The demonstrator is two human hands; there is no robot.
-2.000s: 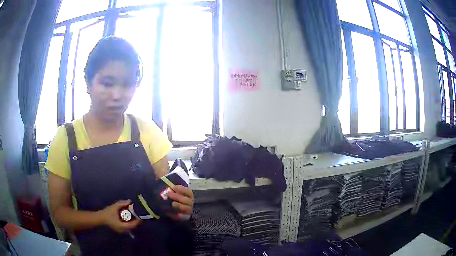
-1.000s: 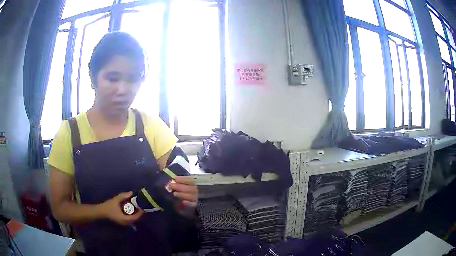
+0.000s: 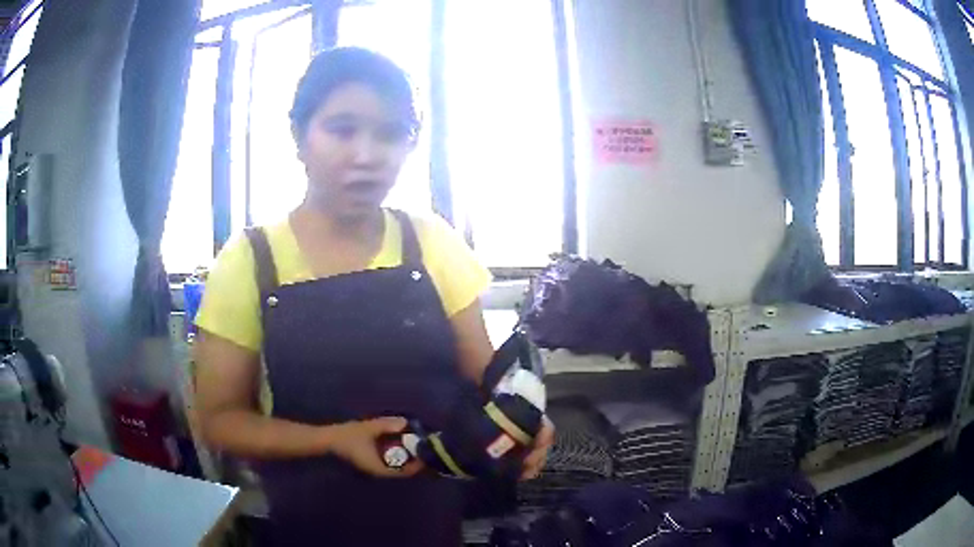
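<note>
Neither of my hands is in the picture. In front of me stands a person in a dark apron (image 3: 352, 363) over a yellow shirt. This person's hands hold a black head strap (image 3: 486, 433) with yellow-green bands, a white part and a small red-and-white label. At its left end, one hand holds a small round-ended item (image 3: 396, 456) with a pale face. A heap of dark cloth (image 3: 684, 515) with pale thread tails lies at the bottom, cut off by the edge.
White shelving (image 3: 718, 401) along the wall holds stacked cut pieces (image 3: 785, 406) and a dark cloth heap (image 3: 619, 310). A white table corner (image 3: 160, 502) and part of a machine (image 3: 32, 449) are at lower left. A red box (image 3: 147, 427) stands behind.
The view has turned left, so the person and shelves sit further right and more machine shows at left. The person still holds the strap, now tilted differently, with the head raised slightly.
</note>
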